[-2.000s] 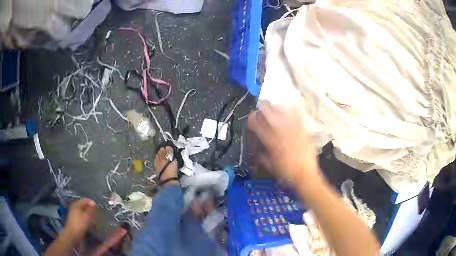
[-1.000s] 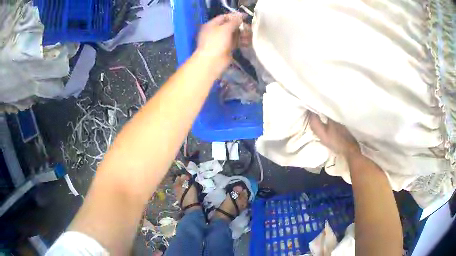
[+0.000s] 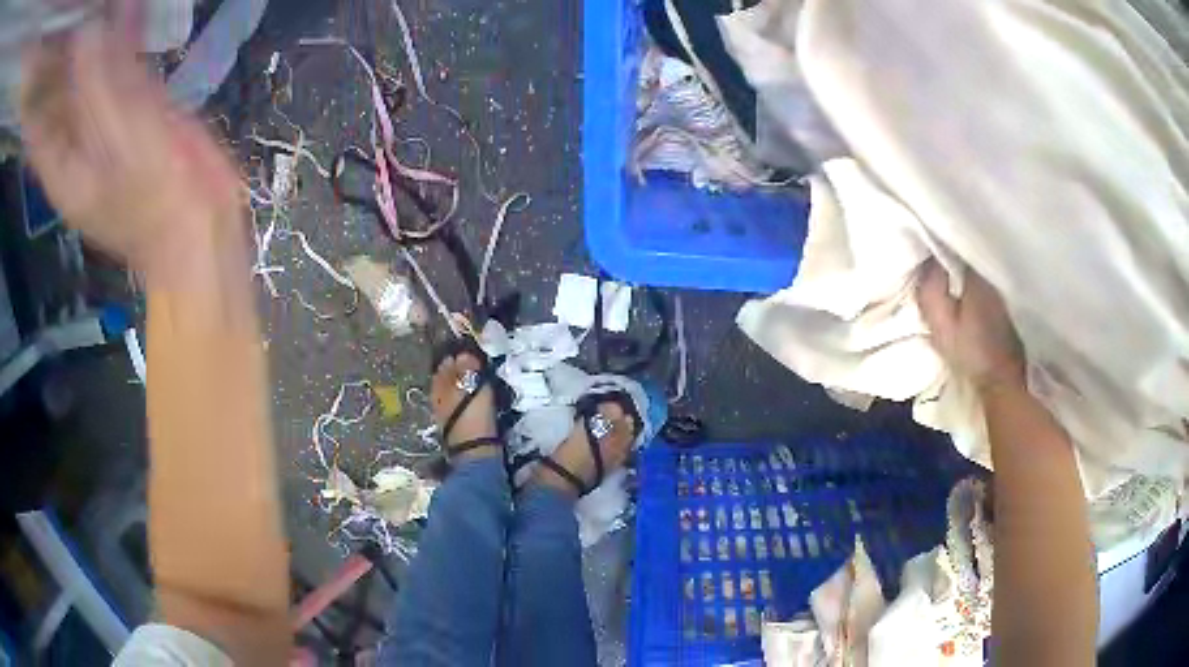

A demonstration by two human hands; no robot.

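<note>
Large cream cloth (image 3: 1017,156) lies heaped at the upper right, its edge hanging over a blue crate. My right hand (image 3: 969,326) is on the cloth's lower left part, fingers partly hidden in its folds; it seems to grip it. My left hand (image 3: 124,156) is raised at the upper left, blurred, in front of pale cloth (image 3: 215,52); whether it holds anything cannot be told.
The blue crate (image 3: 691,254) holds folded pale pieces. A perforated blue crate (image 3: 730,521) at lower right holds floral-print cloth (image 3: 939,612). My feet in sandals (image 3: 593,443) stand among scraps. Thread waste and a pink strip (image 3: 382,143) lie on the dark floor.
My left hand has moved from the crate at the top centre to the far upper left. My right hand came onto the cream cloth earlier and stays on it. The view has shifted.
</note>
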